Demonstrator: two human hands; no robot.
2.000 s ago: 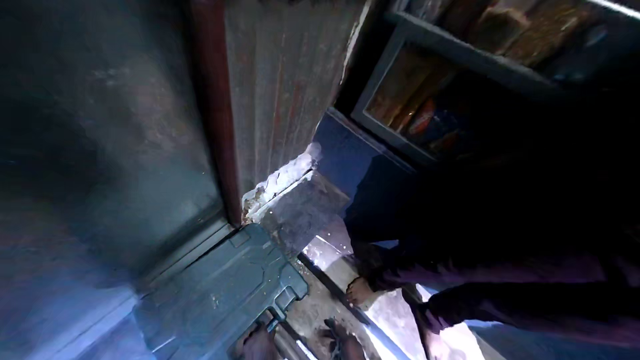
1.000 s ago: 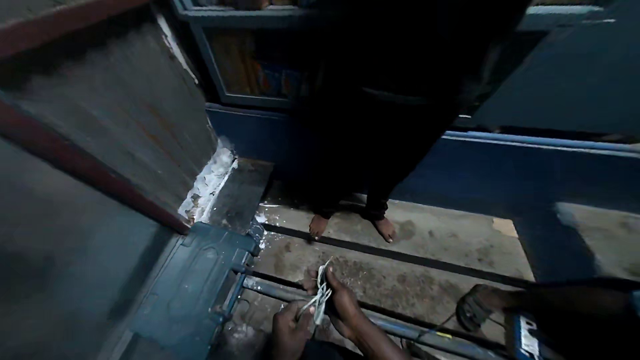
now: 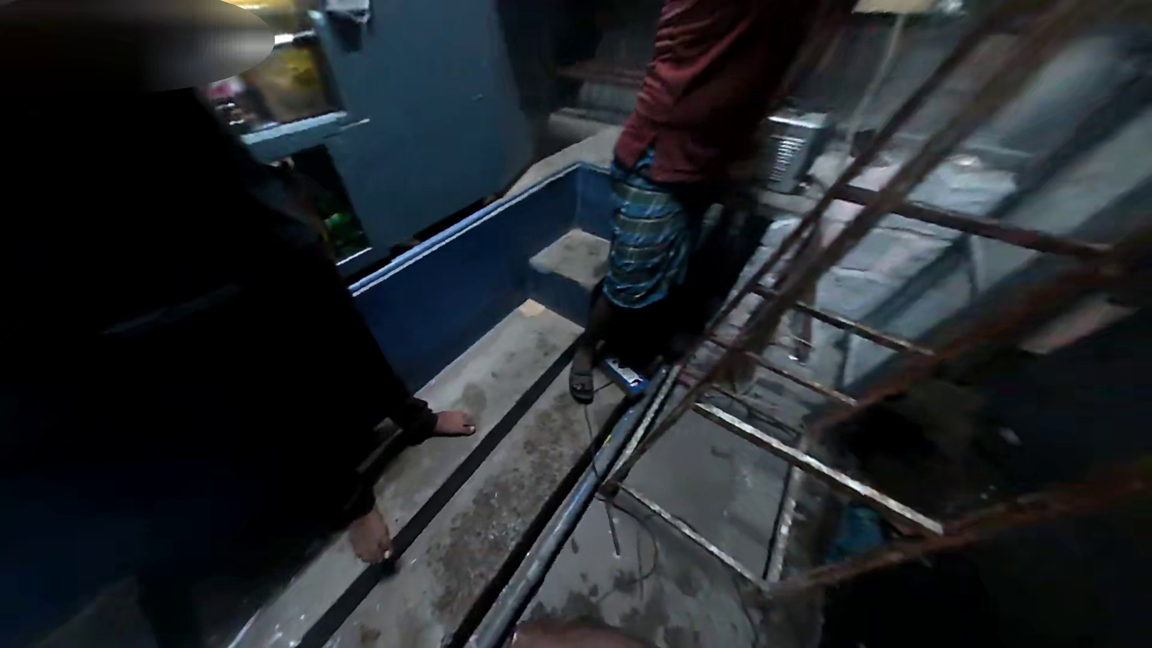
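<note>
Neither of my hands can be made out. A sliver of bare skin [image 3: 580, 635] shows at the bottom edge, beside a long grey pipe [image 3: 551, 538]; which part of the body it is, I cannot tell. The pipe slants up across the concrete floor [image 3: 450, 504]. Near its far end lies a small blue box [image 3: 625, 376] that bears writing, close to a person's sandalled foot [image 3: 581, 385]. A thin dark cable [image 3: 589, 432] runs from that area down past the pipe.
A barefoot person in dark clothing [image 3: 225, 315] stands at left. Another, in a red shirt [image 3: 688, 99] and checked blue wrap [image 3: 646, 234], stands farther back. A rusty metal ladder-like frame [image 3: 819, 468] fills the right side. A low blue wall [image 3: 450, 306] and concrete step [image 3: 576, 255] lie beyond.
The view has swung far to the right. My hands, which held a bundle of white cord one second ago, have left the view, as has the grey-green case.
</note>
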